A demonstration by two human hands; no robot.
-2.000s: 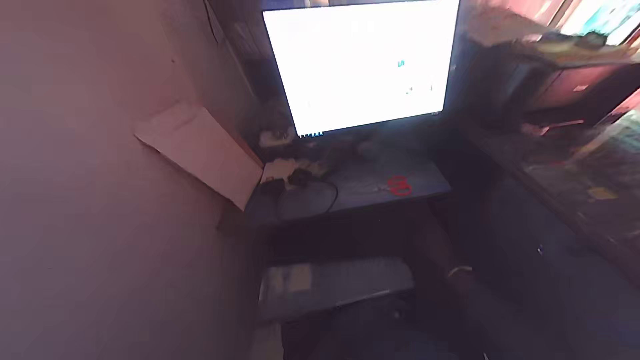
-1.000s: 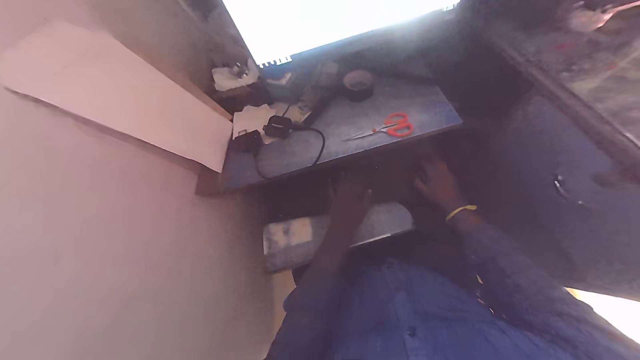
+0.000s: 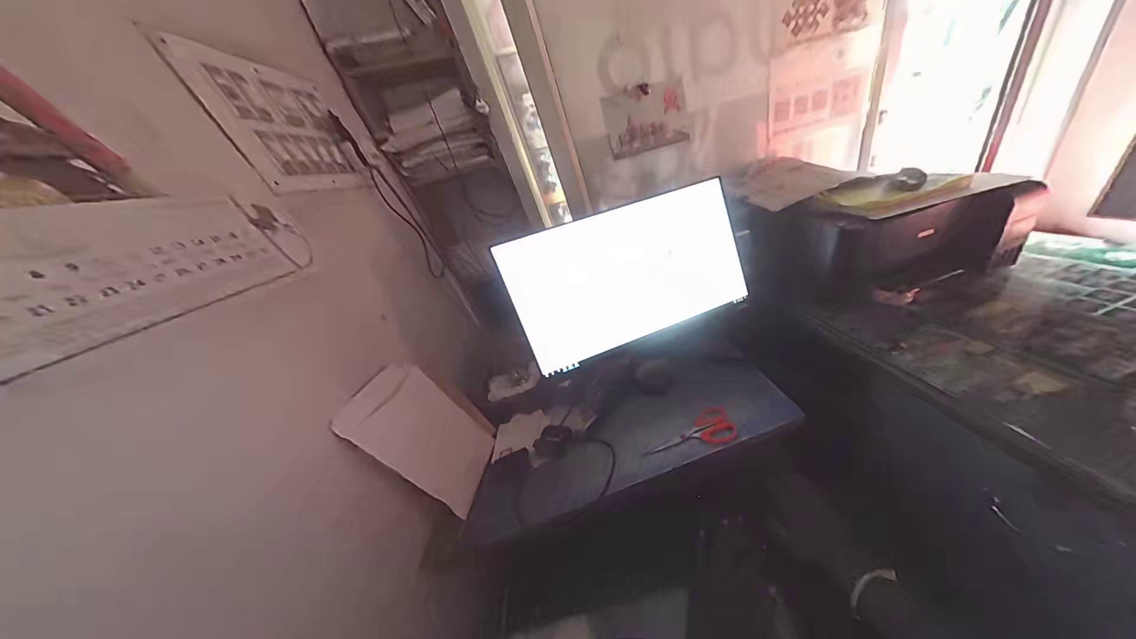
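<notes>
In deep shadow below the front edge of the small desk [image 3: 657,484], my right hand [image 3: 803,524] reaches forward, a pale band on its wrist. A dim shape left of it seems to be my left hand [image 3: 732,568]; its fingers are too dark to make out. What either hand touches is hidden. Scissors with orange-red handles [image 3: 717,428] lie on the desk, blades pointing left. A black plug or adapter [image 3: 552,440] with a cable lies to their left. Behind stands a lit monitor [image 3: 626,275]. A pale flat surface [image 3: 612,626] shows at the bottom.
A whitish board or box [image 3: 417,439] leans at the wall left of the desk. On the right, a black printer [image 3: 914,235] with papers on top stands on a dark counter [image 3: 1003,382]. Shelves with stacked papers [image 3: 439,129] rise behind. Wires hang down the left wall.
The view has swung up, bringing in the shelves and printer. Both hands, plainer one second ago over the pale surface below the desk, are now dim in shadow. The scissors still lie on the desk.
</notes>
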